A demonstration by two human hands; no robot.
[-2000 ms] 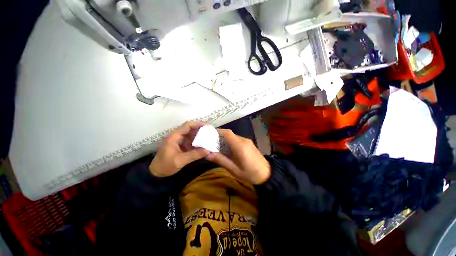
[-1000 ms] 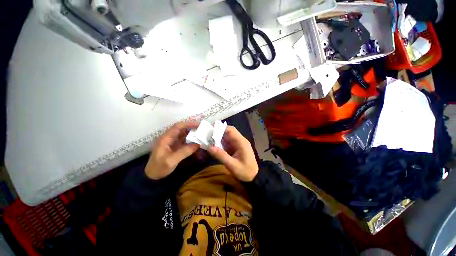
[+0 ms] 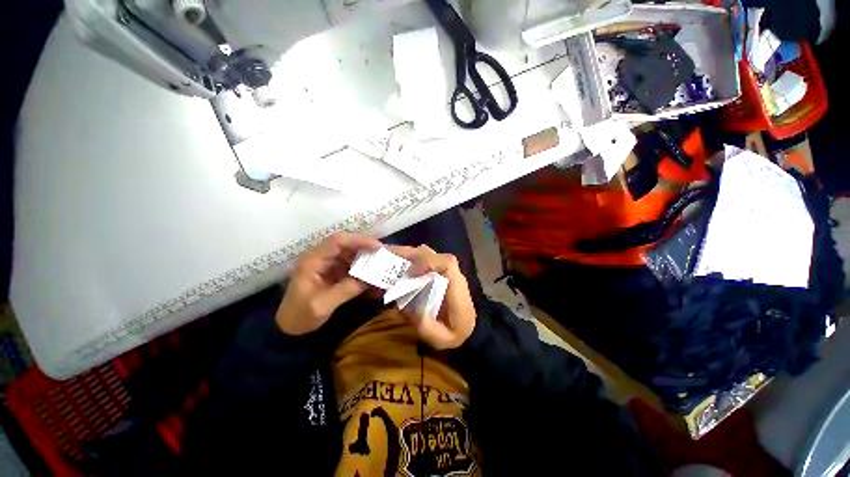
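Small white care labels [image 3: 382, 267] with fine dark print are held over the lap, just in front of the table edge. My left hand [image 3: 322, 284] grips the printed part of them between thumb and fingers. My right hand [image 3: 445, 296] holds the other part, where several white layers fan apart. The two parts lie close together between my hands; I cannot tell whether they are joined.
The white sewing machine table [image 3: 112, 214] has a printed ruler along its front edge. Black scissors [image 3: 483, 90] lie beside a white slip [image 3: 418, 70]. A parts tray [image 3: 666, 70], red-orange basket [image 3: 792, 98], orange fabric [image 3: 559, 219] and white sheet [image 3: 757, 224] are at right.
The labels have opened from a compact bundle into fanned layers, and dark print now faces up near my left hand. My right hand has moved slightly down.
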